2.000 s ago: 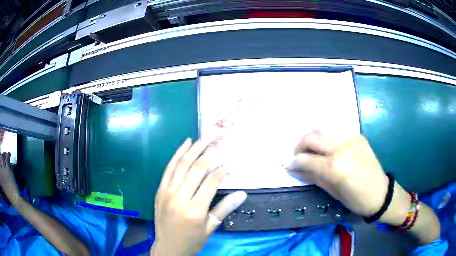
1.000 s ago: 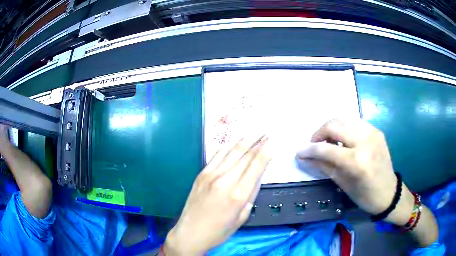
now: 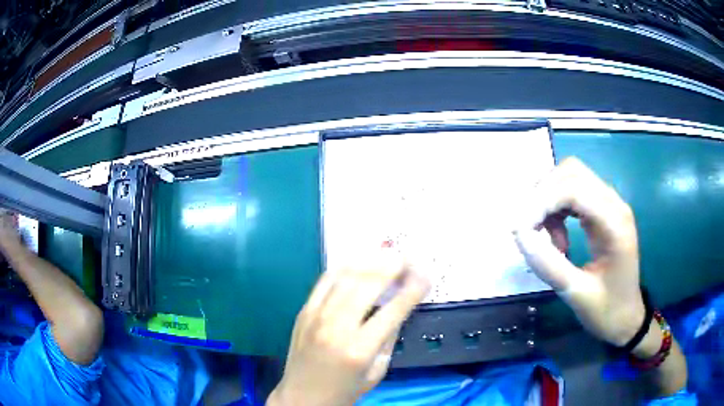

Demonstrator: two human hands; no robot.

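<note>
The white pad (image 3: 468, 174) with a thin black rim lies on the green mat. Tiny reddish specks (image 3: 387, 243) are scattered on its left part. The black slotted fixture (image 3: 452, 337) lies along its near edge. My left hand (image 3: 345, 321) is blurred, over the pad's lower left corner and the fixture's left end, fingers bent; whether it holds anything cannot be seen. My right hand (image 3: 591, 246) is over the pad's right edge, thumb and index finger curved toward each other with a pale cover on the thumb; no part shows between the tips.
A second slotted black fixture (image 3: 127, 238) stands at left beside a grey arm (image 3: 51, 190). A green label (image 3: 176, 325) and blue tape lie on the mat. Beyond are a dark conveyor (image 3: 444, 91) and silver rails. A neighbouring person's arm (image 3: 51, 289) in a blue sleeve is at far left.
My right hand has moved right toward the pad's edge and its thumb and index finger have spread. My left hand has drawn back slightly toward me. The specks lie differently, with fewer red ones visible.
</note>
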